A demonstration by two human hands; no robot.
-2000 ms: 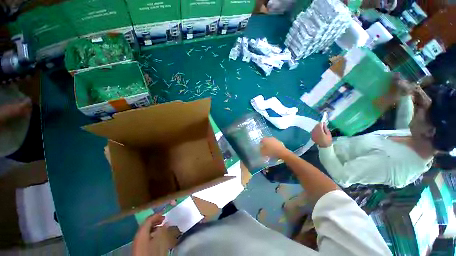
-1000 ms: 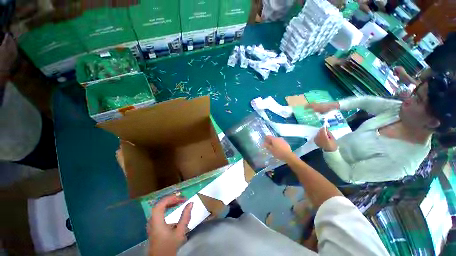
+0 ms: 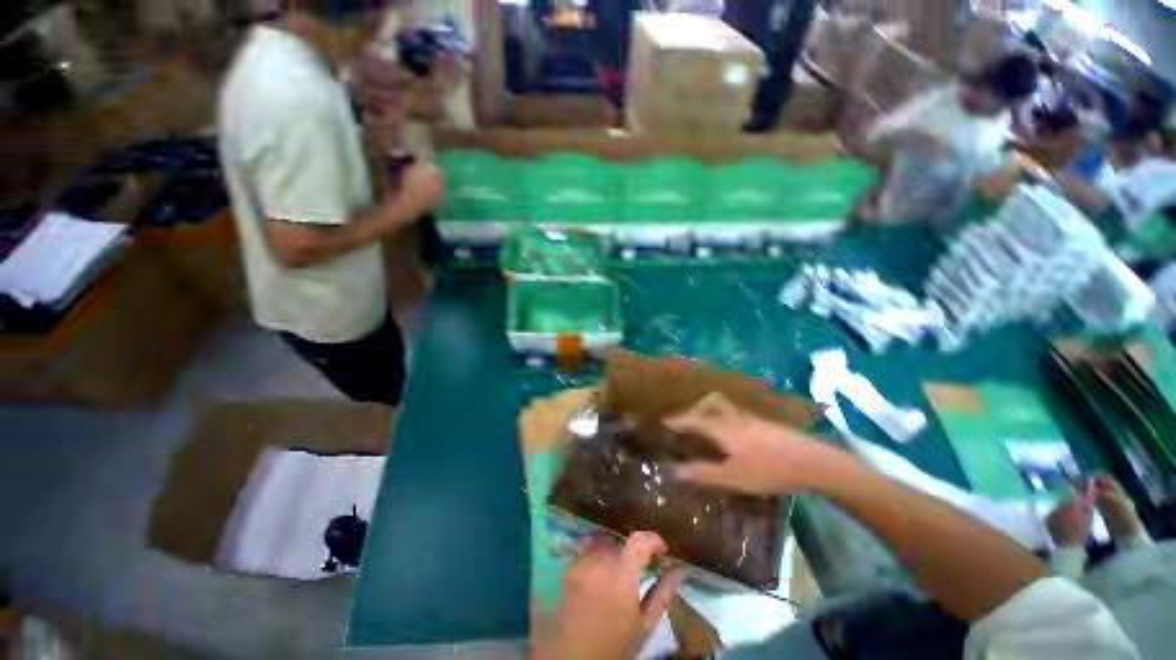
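Note:
The open retail carton (image 3: 703,387), brown inside with green print outside, stands at the table's near edge. A shiny clear plastic piece (image 3: 671,509) lies across its opening, tilted. My left hand (image 3: 600,600) is at the near edge, thumb and fingers closed on the plastic's edge beside the carton. My right hand (image 3: 742,451) is over the far part of the plastic, fingers bent and blurred; whether it grips the plastic is unclear. White flaps (image 3: 742,616) show below the carton, partly hidden by my left hand.
Two low open boxes (image 3: 564,316) stand beyond the carton, before a row of green cartons (image 3: 671,194). White pieces (image 3: 858,307) and a white stack (image 3: 1019,264) are at right. A neighbour's hands (image 3: 1094,509) are at lower right. A person (image 3: 303,181) stands left.
My right hand has moved from the plastic pile to above the carton, where a clear plastic piece now lies. The camera view has turned left and up, showing more of the room.

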